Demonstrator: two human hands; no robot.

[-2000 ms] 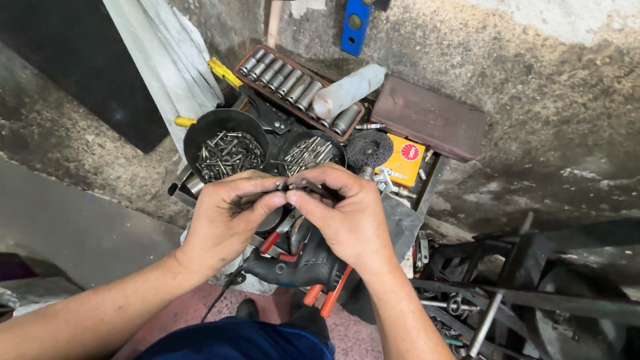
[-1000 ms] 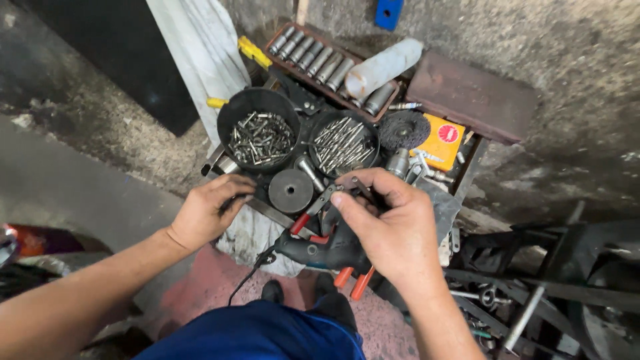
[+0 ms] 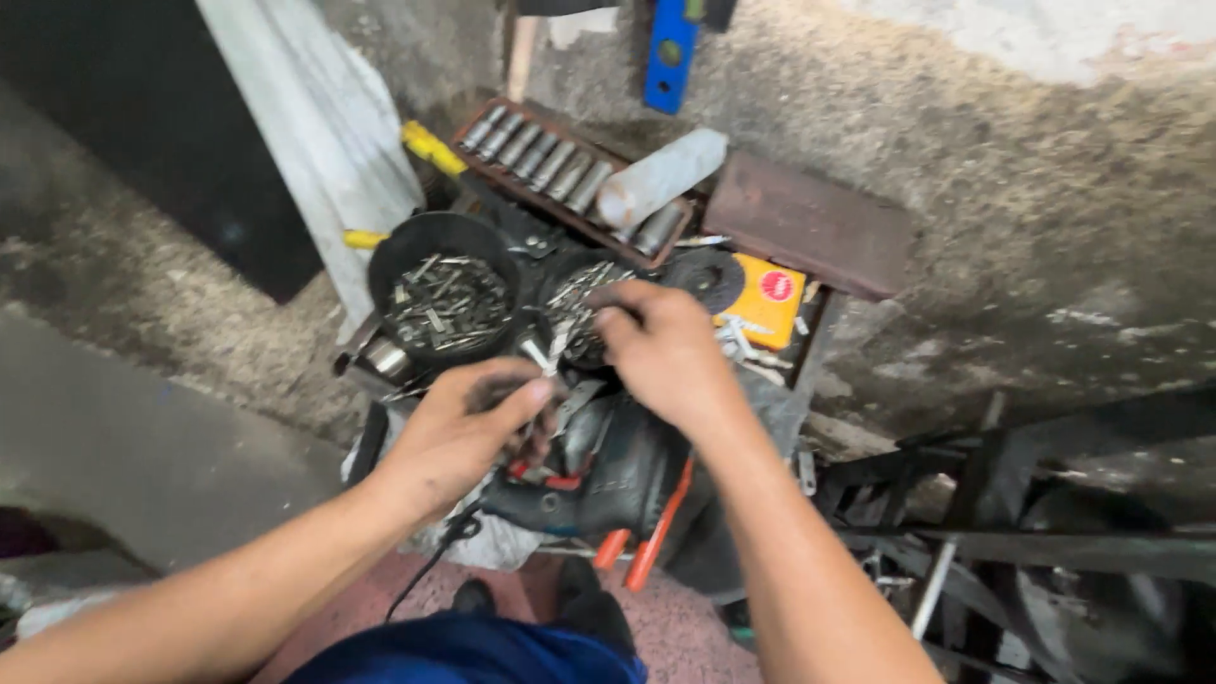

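Observation:
My left hand (image 3: 489,413) is closed around a small metal piece (image 3: 551,353) that sticks up past its fingertips; blur hides what kind it is. My right hand (image 3: 655,342) reaches over the right black tub (image 3: 570,294), thumb and forefinger close together at the small metal bits in it; whether they pinch one cannot be told. Beside it stands the left black tub (image 3: 446,304), filled with more short metal bits. Under my hands lies a dark power tool (image 3: 608,465) with a black cord, and red-handled pliers (image 3: 646,532) lie partly hidden against it.
A brown case of metal sockets (image 3: 570,180) lies behind the tubs, a whitish cylinder (image 3: 665,176) across it. To the right are a closed brown case (image 3: 807,223), a dark abrasive disc (image 3: 708,275) and a yellow box (image 3: 769,299). A metal rack (image 3: 997,541) stands lower right.
Both hands were together two seconds ago, then apart. My right hand has since moved up over the right tub, and my left hand has come in toward the middle. The grey disc seen earlier no longer shows.

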